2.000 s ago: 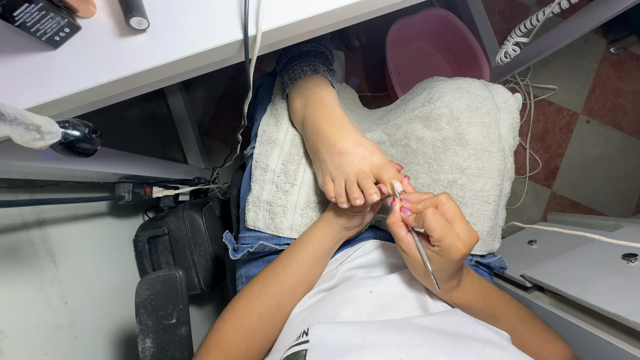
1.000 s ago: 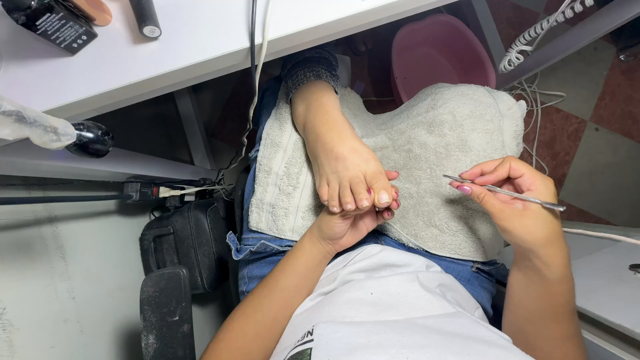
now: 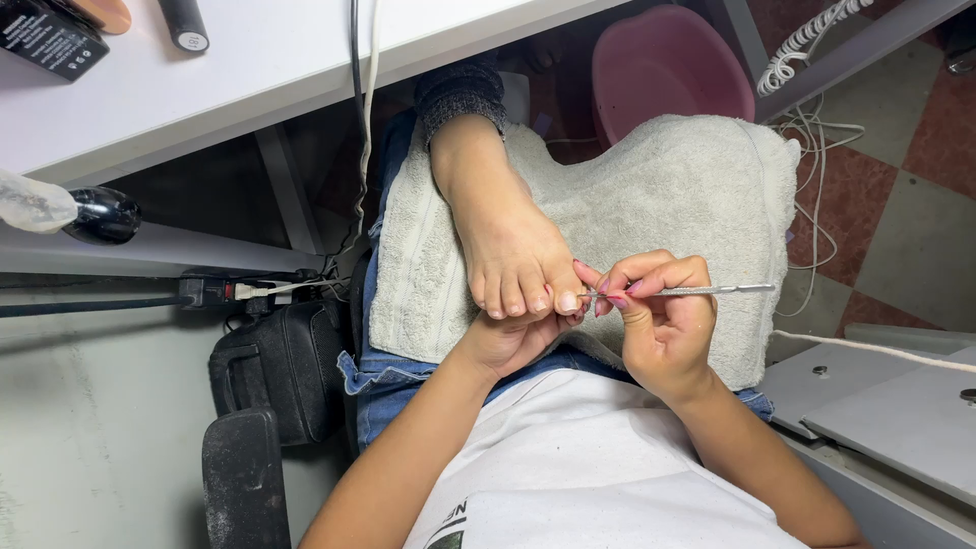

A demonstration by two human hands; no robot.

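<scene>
Another person's bare foot (image 3: 507, 221) rests on a grey towel (image 3: 671, 191) spread over my lap. My left hand (image 3: 515, 339) cups the toes from below and grips the front of the foot, its fingers partly hidden under the toes. In my right hand (image 3: 663, 320) is a thin metal cuticle tool (image 3: 701, 290), pinched between thumb and fingers. Its narrow tip meets the side of the big toe at the nail (image 3: 567, 302), while the flat other end points right, over the towel.
A white table (image 3: 267, 61) with a black box (image 3: 49, 38) and a dark tube (image 3: 183, 27) spans the upper left. Beyond the towel stands a pink basin (image 3: 667, 72). Cables hang beside the foot; a black bag (image 3: 282, 374) and grey drawers (image 3: 892, 412) flank my lap.
A second ago my right hand held the tool off to the right, away from the foot; now it is back at the big toe. My left hand has stayed under the toes.
</scene>
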